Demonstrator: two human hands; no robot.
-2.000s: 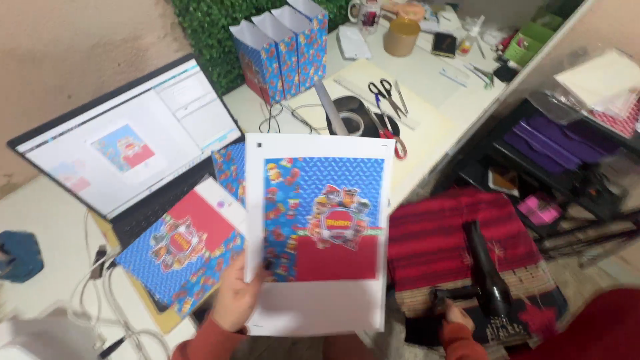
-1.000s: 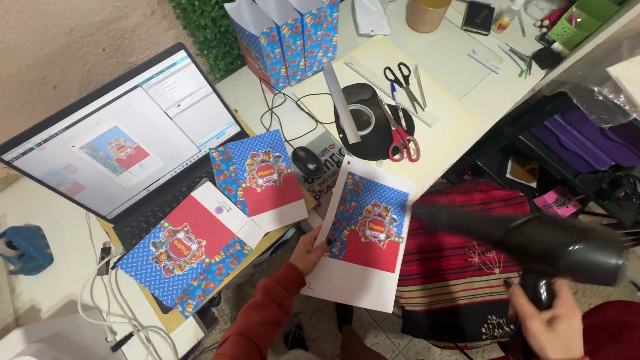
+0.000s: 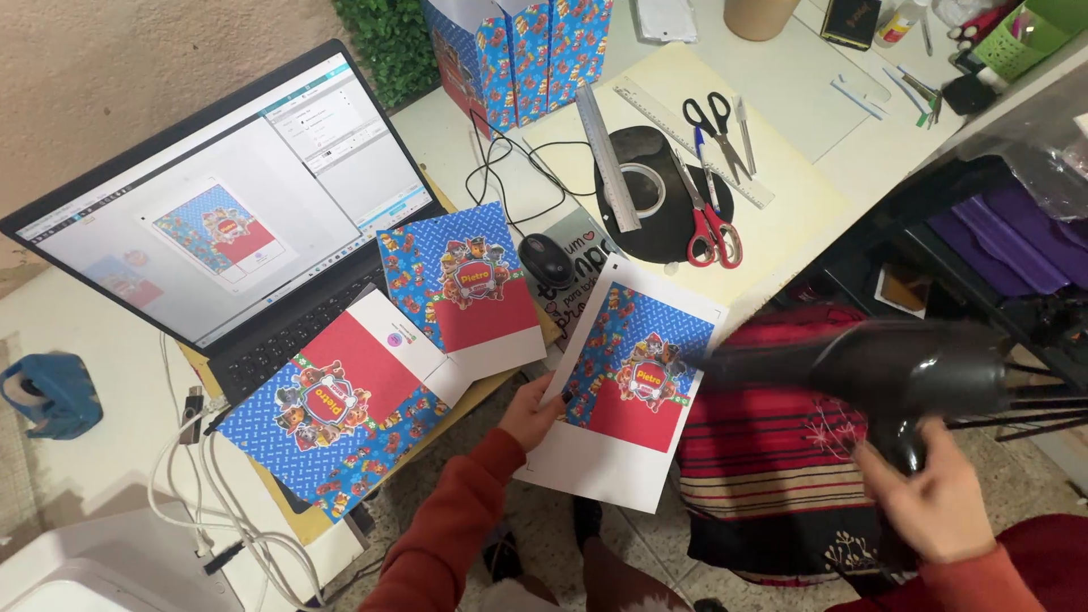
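My left hand (image 3: 534, 413) grips the left edge of a white sheet (image 3: 582, 463) printed in blue and red with cartoon dogs. My right hand (image 3: 926, 493) is closed around the handle of a black hair dryer (image 3: 909, 370), slightly blurred, its nozzle pointing left at the sheet's right side. Two similar printed sheets, one (image 3: 472, 289) near the mouse and another (image 3: 340, 399) farther left, lie partly over the keyboard of an open laptop (image 3: 280, 340). The laptop's screen shows the same design.
Behind the sheets are a black mouse (image 3: 546, 260), red-handled scissors (image 3: 712, 234), black-handled scissors (image 3: 721, 136), a metal ruler (image 3: 608, 157) and a tape roll (image 3: 643, 190). Printed paper boxes (image 3: 531, 59) stand at the back. White cables (image 3: 204, 484) trail left; a striped cloth (image 3: 765, 476) lies right.
My right hand has lifted the hair dryer from the striped cloth to beside the sheet. The held sheet has moved right and down, uncovering the second print and the mouse.
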